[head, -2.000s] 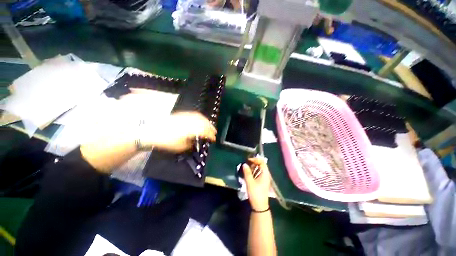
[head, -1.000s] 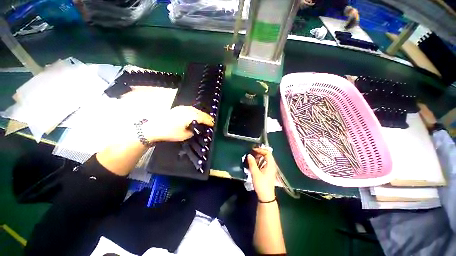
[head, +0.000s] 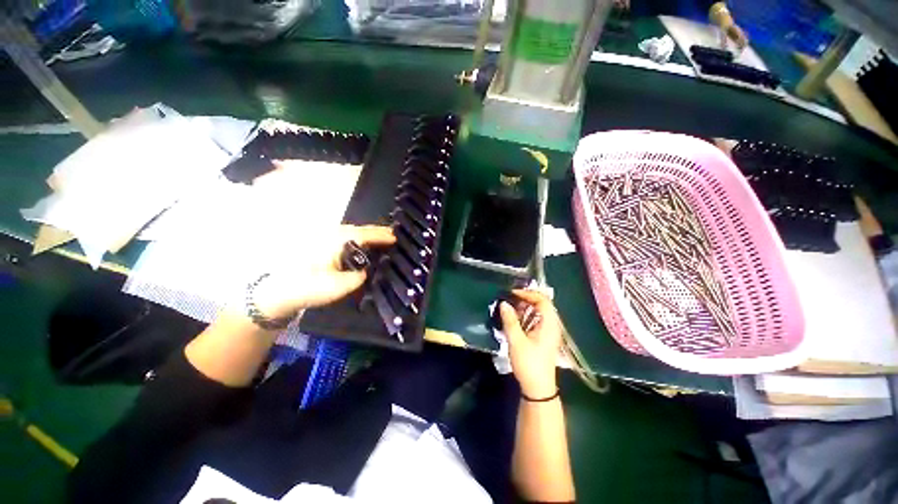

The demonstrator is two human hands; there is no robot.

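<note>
My left hand (head: 313,283) is over the left part of the black tray (head: 379,202) and holds a small black part (head: 354,258) between its fingers. A slanted row of black parts (head: 421,197) with bright dots stands along the tray's right edge. My right hand (head: 532,340) is at the bench's front edge, fingers curled around several metal pins (head: 530,317), with a dark thing beside the thumb and a white scrap (head: 503,351) below. The pink basket (head: 793,325) full of loose pins stands to its right.
The bench press (head: 537,74) stands behind the press fixture (head: 500,231). White sheets (head: 123,187) lie at left, with more black parts (head: 305,147) behind. Black parts (head: 793,187) and white layer sheets (head: 837,295) are at far right. A blue crate (head: 323,374) is below the edge. Another person's hand (head: 727,22) shows at top.
My left hand has moved back left from the row and now shows a black part lifted clear of it. My right hand stays about where it was. The camera view has shifted slightly.
</note>
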